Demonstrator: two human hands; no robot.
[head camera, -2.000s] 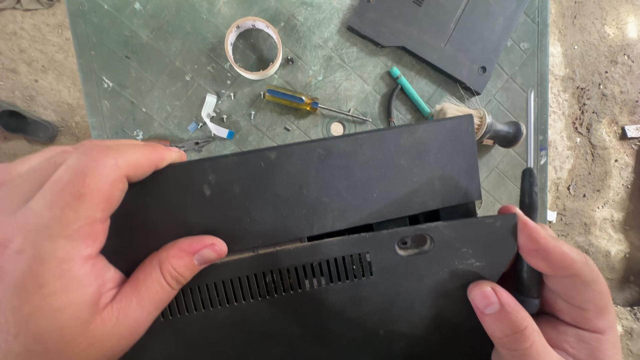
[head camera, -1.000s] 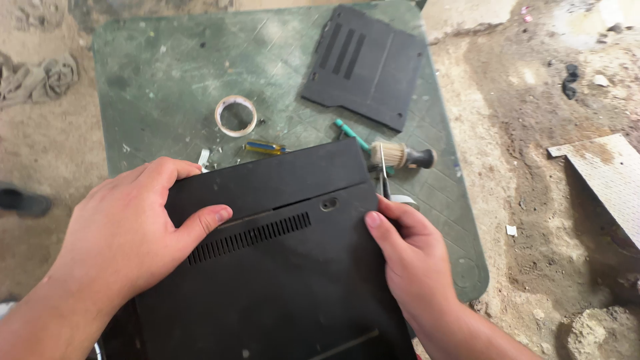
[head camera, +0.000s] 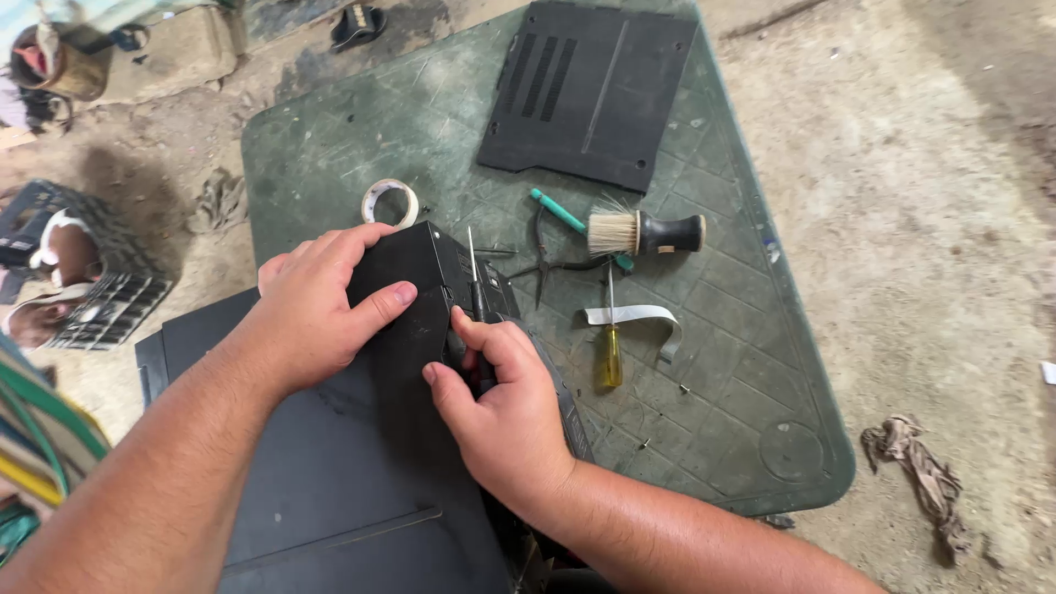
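Observation:
A black laptop chassis (head camera: 355, 462) lies tilted at the near left edge of the green table. My left hand (head camera: 330, 305) grips its upper corner, thumb on the top face and fingers over the far edge. Beside it, my right hand (head camera: 511, 396) holds a screwdriver with a black handle (head camera: 479, 305), its shaft pointing away from me, while thumb and forefinger touch the chassis edge. Where the screwdriver's handle end rests is hidden by my fingers. Ports show along the chassis side facing right.
On the green table (head camera: 742, 396) are a black vented cover (head camera: 594, 91), a tape roll (head camera: 390, 204), a bristle brush (head camera: 615, 231), pliers (head camera: 542, 264), a yellow-handled screwdriver (head camera: 611, 355), a white ribbon cable (head camera: 639, 313) and small screws (head camera: 645, 444). A crate (head camera: 111, 309) stands on the floor at left.
The chassis has been turned, so its side with ports now shows between my hands. My right hand has come closer to my left. The view has shifted and rotated.

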